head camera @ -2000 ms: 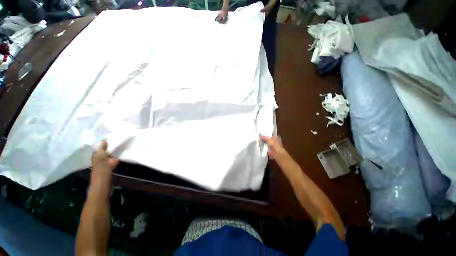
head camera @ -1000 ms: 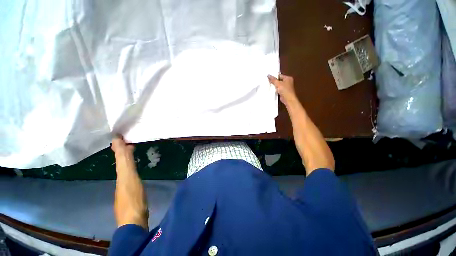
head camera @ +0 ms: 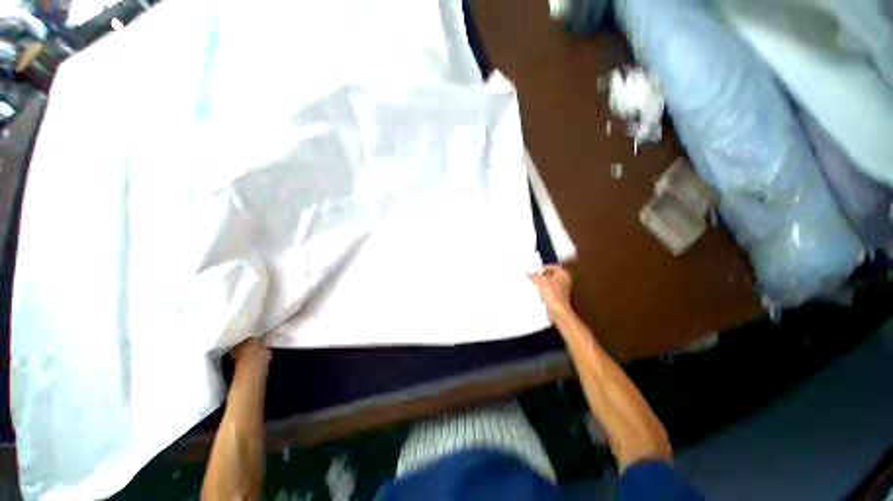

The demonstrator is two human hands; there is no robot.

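A large white sheet (head camera: 421, 245) lies crinkled over the table, with folds bunched near my left hand. Dark navy fabric (head camera: 362, 377) shows below its near edge and as a thin strip at its right side. My left hand (head camera: 251, 350) grips the near edge of the sheet, fingers partly hidden by it. My right hand (head camera: 553, 284) pinches the sheet's near right corner. A narrow white strip (head camera: 550, 210) sticks out beside the sheet's right edge.
Two small grey-beige box shapes (head camera: 676, 217) sit on the brown table (head camera: 617, 303). White scraps (head camera: 636, 101) lie behind them. A light blue roll in plastic (head camera: 739, 147) runs along the right. The table's near edge borders a dark, scrap-littered floor.
The sheet's near edge now lies back from the table edge, exposing dark fabric. The sheet is more bunched by my left hand. Both hands still hold it. The white strip now shows at right.
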